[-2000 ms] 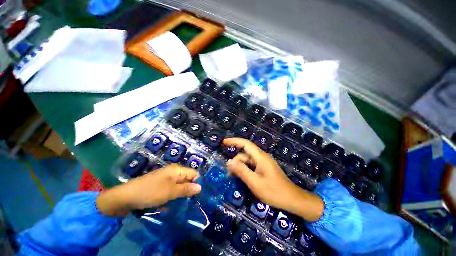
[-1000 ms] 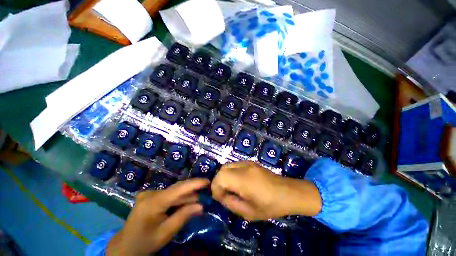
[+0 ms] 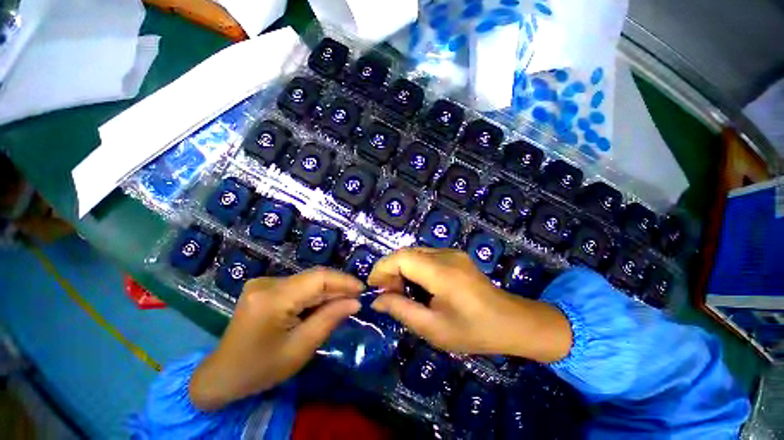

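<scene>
Black housings sit in rows in a clear blister tray; each has a pale round mark. My left hand is over the near part of the tray, thumb and forefinger pinched towards the right, apparently on the edge of a thin blue film. The film lies or hangs glossy below the fingertips. My right hand faces it, thumb and forefinger curled close to my left fingertips. Whether the right fingers grip the film is too blurred to tell. My hands and sleeves hide some near housings.
White release paper and a printed blue-and-white sheet lie at the tray's left. Blue film dots lie on clear film behind it. Part of a wooden frame shows at the top left. A blue unit stands at the right.
The view has come closer and lower over the tray. My left fingers, spread a second ago, have come together. My right hand, bunched then, has its thumb and forefinger pointing left near them.
</scene>
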